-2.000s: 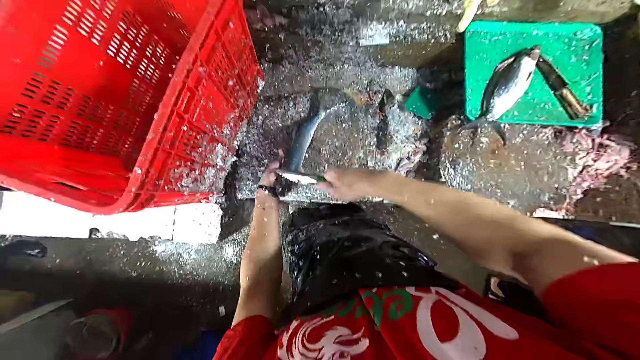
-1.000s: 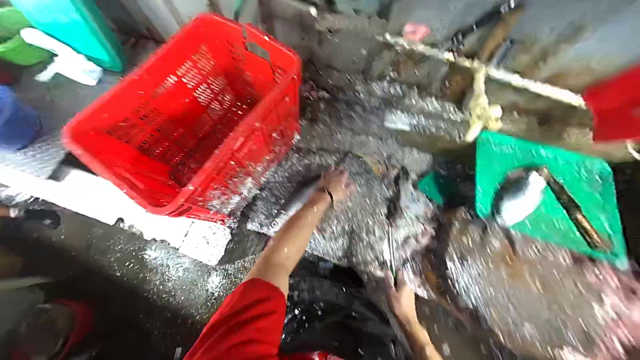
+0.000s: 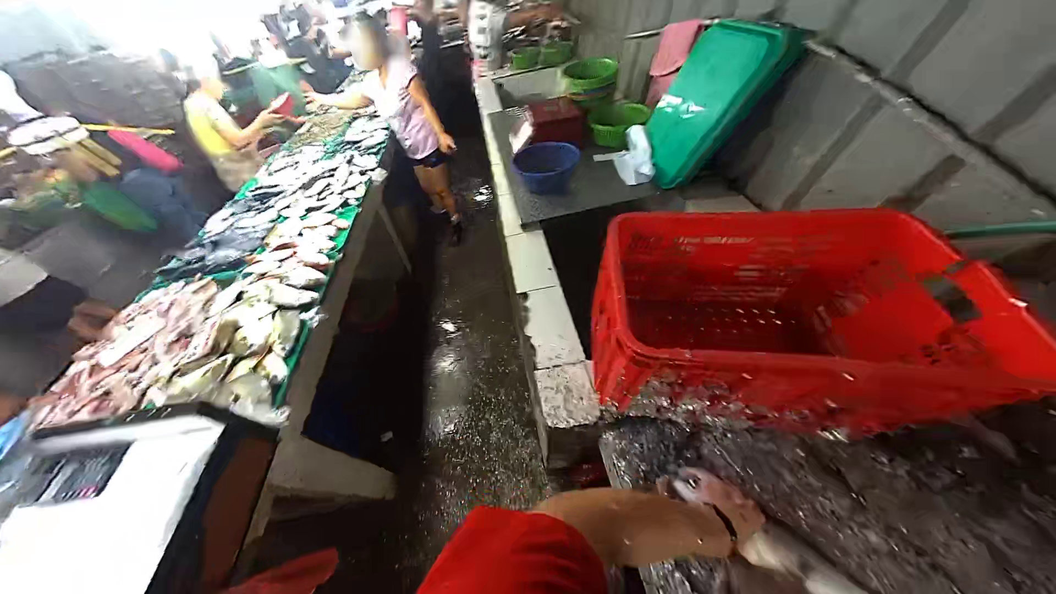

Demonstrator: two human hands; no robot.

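My left hand [image 3: 745, 513] is at the lower right, a dark band at its wrist, its arm reaching in from a red sleeve. It rests on a fish [image 3: 796, 557] lying on the wet, scale-covered work surface [image 3: 907, 495]. The fish's pinkish head end shows beyond the hand; blur hides how the fingers lie, so their grip cannot be told. My right hand cannot be made out; a brownish shape at the bottom edge beside the fish is too blurred to name. Just behind the fish stands a red plastic crate [image 3: 767, 363] with scales stuck to its side.
A white tiled ledge [image 3: 540, 322] borders a wet aisle [image 3: 462, 363]. Across it, a long stall holds many fish [image 3: 280, 280]; a white box [image 3: 107, 495] stands at its near end. A person [image 3: 408, 99] stands beside the stall. Blue basin [image 3: 546, 167], green baskets [image 3: 619, 122] and green lid [image 3: 718, 99] are beyond the crate.
The view has swung far left, to the aisle and fish stall. The knife near my right hand and the green tray with a fish, both seen earlier, are out of view.
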